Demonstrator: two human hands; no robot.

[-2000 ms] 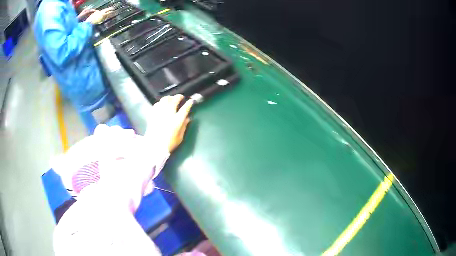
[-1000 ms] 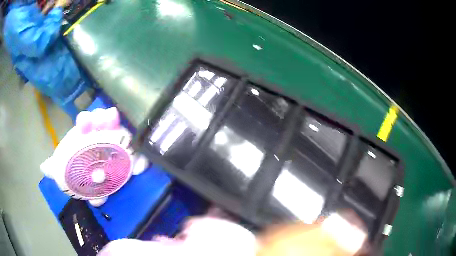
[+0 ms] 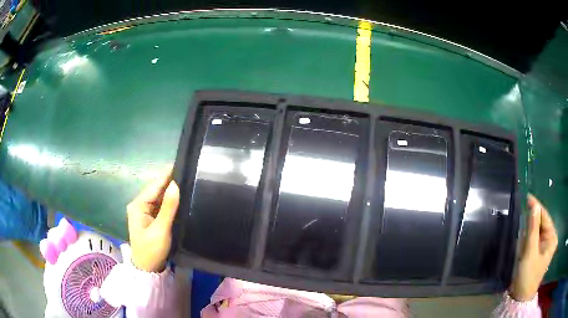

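A black phone tray (image 3: 367,110) lies across the middle of the view, close in front of my body, tilted slightly. Its slots hold several smartphones (image 3: 314,217), screens up and dark, with bright light reflections. Each phone has a small white label (image 3: 304,120) near its far end. My left hand (image 3: 152,223) grips the tray's left edge, thumb on the rim. My right hand (image 3: 537,248) holds the tray's right edge. The fingers under the tray are hidden.
The green belt surface (image 3: 112,124) runs behind and left of the tray, with a yellow stripe (image 3: 362,62) beyond it. A white-pink cat-shaped fan (image 3: 90,282) stands at lower left. A blue sleeve (image 3: 22,214) of a person shows at the left edge.
The tray has come from the far left of the belt to in front of my body and turned square to me. Both hands now hold its ends.
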